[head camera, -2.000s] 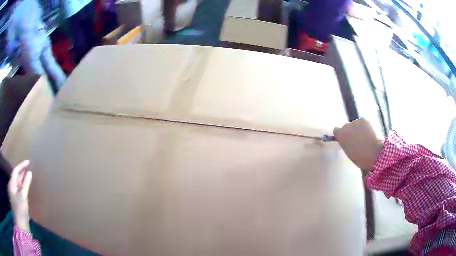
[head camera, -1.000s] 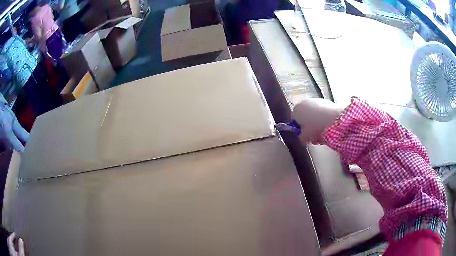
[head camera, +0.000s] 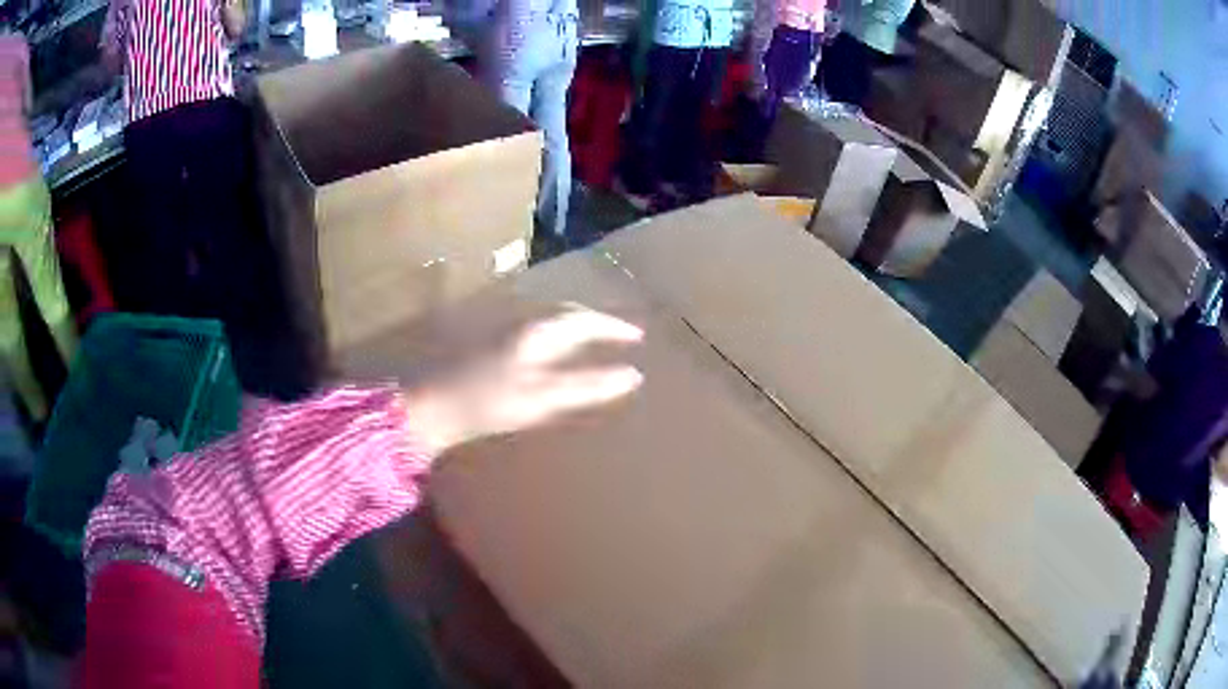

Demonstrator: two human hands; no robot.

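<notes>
A large brown carton (head camera: 646, 471) lies in front of me with its top flaps closed. A thin dark seam runs between the flaps towards the lower right. My left hand (head camera: 566, 370) is over the carton's left top edge, slightly blurred, with fingers apart and nothing in it. Whether it touches the cardboard I cannot tell. A small dark bluish item (head camera: 1111, 662) shows at the seam's end at the bottom right, cut off by the frame and too unclear to name. My right hand is out of the picture.
An open, tall carton (head camera: 418, 229) stands behind the closed one. A green crate (head camera: 135, 404) with pale pieces is on the left. Several people stand along benches at the back. Open smaller cartons (head camera: 862, 175) stand on the green floor at back right.
The view has swung left. My left hand has come in over the carton's left edge. My right hand, which gripped a small bluish item at the seam's end, has left the picture.
</notes>
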